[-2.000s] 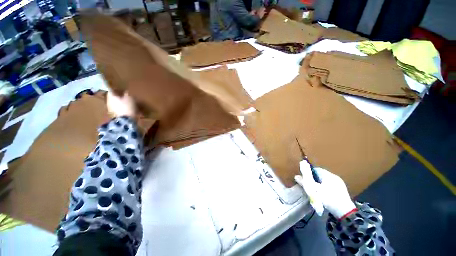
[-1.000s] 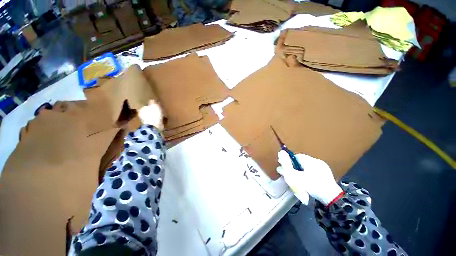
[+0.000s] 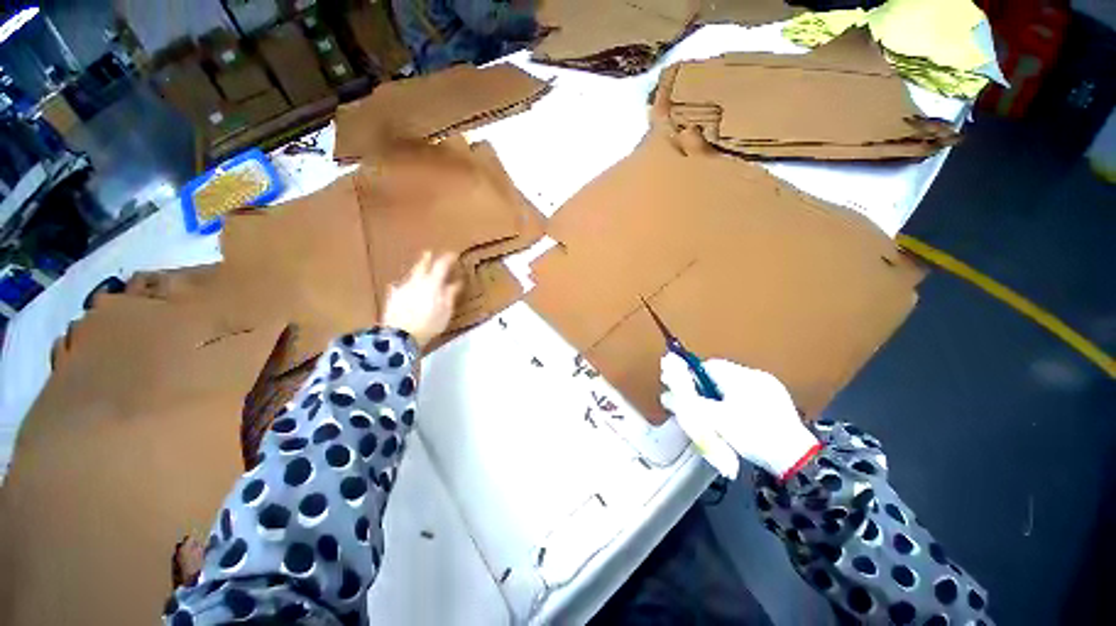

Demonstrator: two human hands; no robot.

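Observation:
My left hand (image 3: 426, 297), bare, is on the near edge of the centre panel stack (image 3: 447, 214); whether its fingers grip a panel is hard to tell. The top of that stack is blurred. My right hand (image 3: 734, 413), in a white glove with a red cuff edge, holds scissors (image 3: 695, 367) with the dark narrow blades pointing up and left. The blades are over a large brown cut panel (image 3: 747, 263) lying flat at the right table edge. More large brown panels (image 3: 135, 416) are layered on the left, partly under my left sleeve.
White-covered table (image 3: 490, 416) has handwriting and small dark trimmings. A smaller panel stack (image 3: 796, 104) and yellow pieces (image 3: 924, 43) lie at the far right. A blue-rimmed tray (image 3: 198, 220) is at the far left. Other brown stacks and cartons (image 3: 263, 73) are beyond.
The panel my left hand held raised has come down on the left. My left hand has then shifted right onto the centre stack. My right hand still holds the scissors; the view has shifted.

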